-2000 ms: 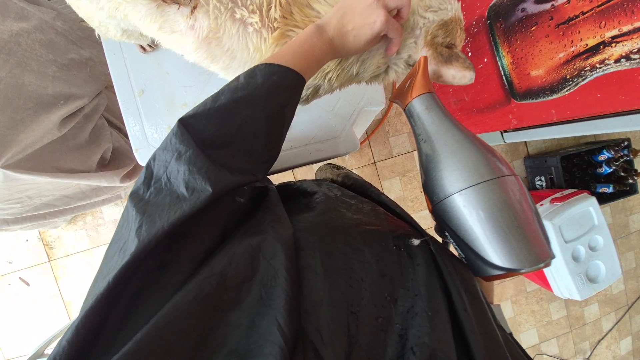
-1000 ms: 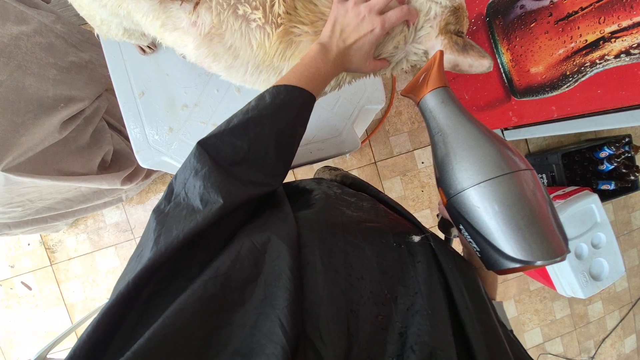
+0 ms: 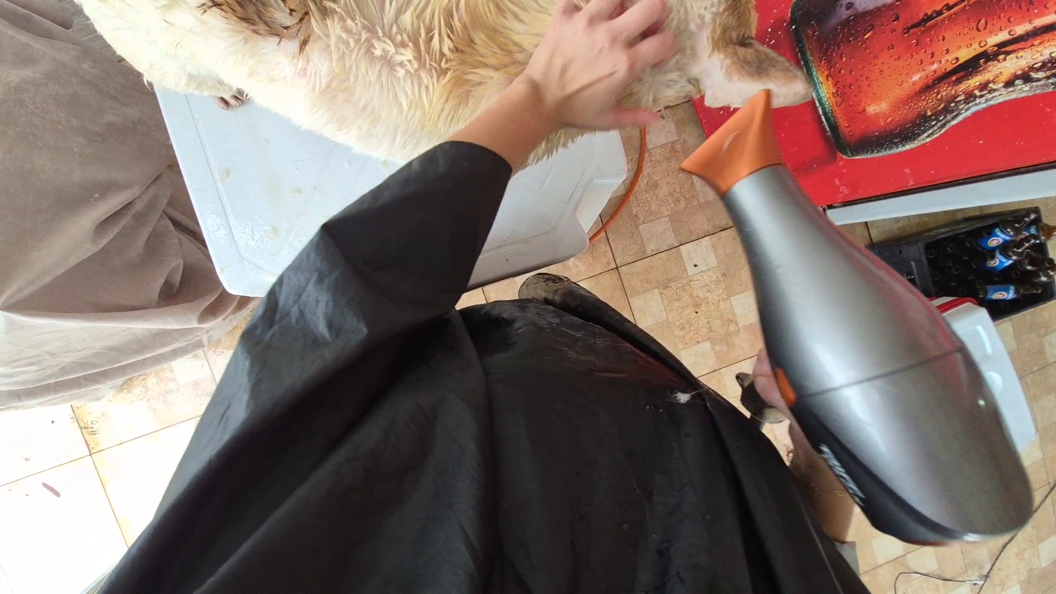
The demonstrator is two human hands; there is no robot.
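Note:
A cream-coloured, long-haired dog (image 3: pixel 396 74) lies across a white plastic table (image 3: pixel 247 198), its brown-and-pale ear (image 3: pixel 755 70) at the upper right. My left hand (image 3: pixel 598 70) rests on its coat behind the ear, fingers spread. A silver hair dryer (image 3: pixel 858 330) with an orange nozzle (image 3: pixel 738 148) angles up from the right, the nozzle right by the ear. My right hand (image 3: pixel 773 388) is mostly hidden behind the dryer and holds it. Black waterproof cloth covers my arm and body.
A red surface (image 3: pixel 924 173) with a printed bottle picture adjoins the dog's head. Below it are a crate of bottles (image 3: pixel 973 256) and a white-lidded cooler (image 3: pixel 1002 371). Brown fabric (image 3: pixel 99 214) hangs at left. A thin cord (image 3: pixel 1002 553) lies on the tiled floor (image 3: pixel 685 289).
My left hand has gone from bent fingers near the dog's neck to lying spread on the coat. The hair dryer remains close to the ear.

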